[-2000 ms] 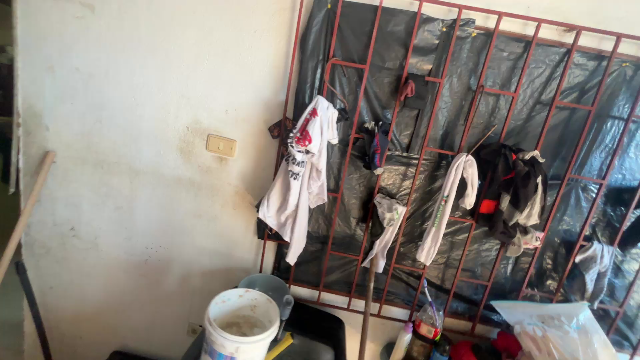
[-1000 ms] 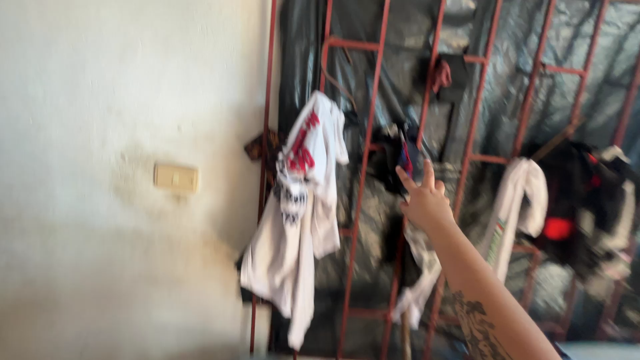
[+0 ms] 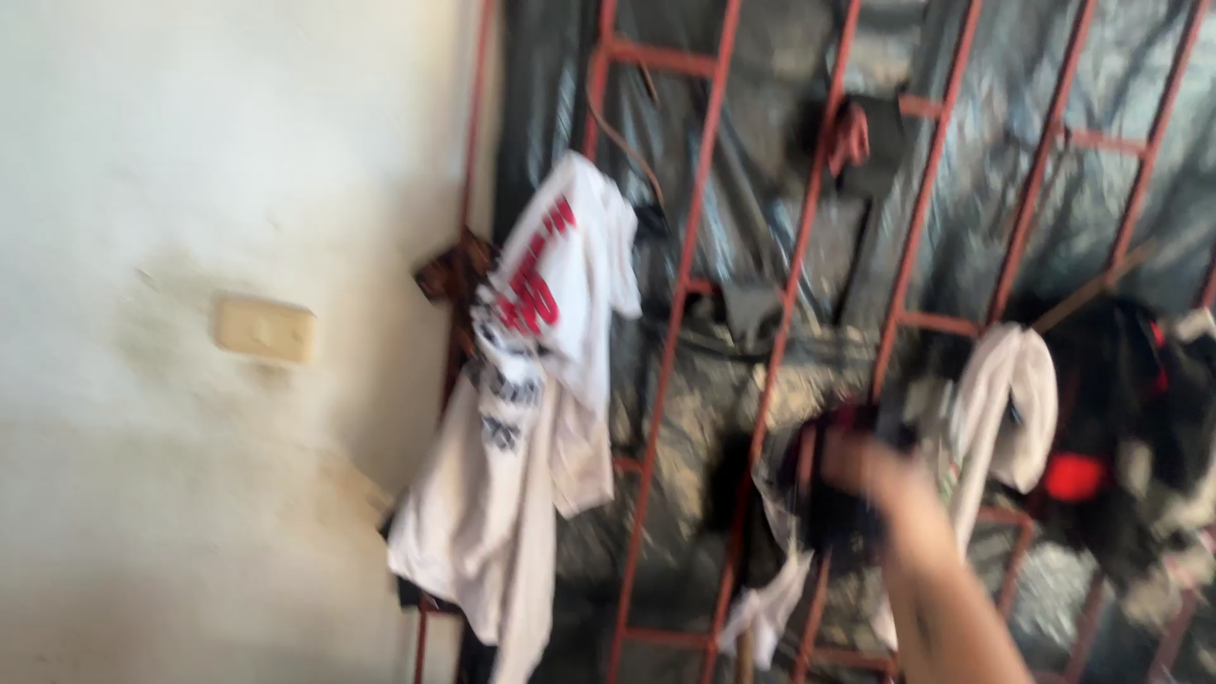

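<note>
My right hand (image 3: 869, 475), blurred by motion, reaches in from the lower right and grips a dark cloth item (image 3: 836, 513) in front of the red metal window grille (image 3: 693, 228). What the item is exactly cannot be told. Left of it, a white T-shirt (image 3: 570, 351) with red and black print hangs on the grille. A whitish cloth (image 3: 774, 598) hangs just below and left of the hand. To the right, a long white cloth (image 3: 988, 408) is looped over the bars, beside a bundle of black, red and grey clothes (image 3: 1121, 456). My left hand is out of view.
Black plastic sheeting (image 3: 760, 123) covers the space behind the bars. A small reddish cloth (image 3: 848, 141) hangs high on the grille. On the left is a stained white wall (image 3: 190, 513) with a beige switch plate (image 3: 264, 330). A thin stick (image 3: 1092, 290) pokes out at the right.
My right hand came into view and reached to a dark cloth item on the grille. That item has come away from its bar and is now lower, in my right hand. The view has moved closer.
</note>
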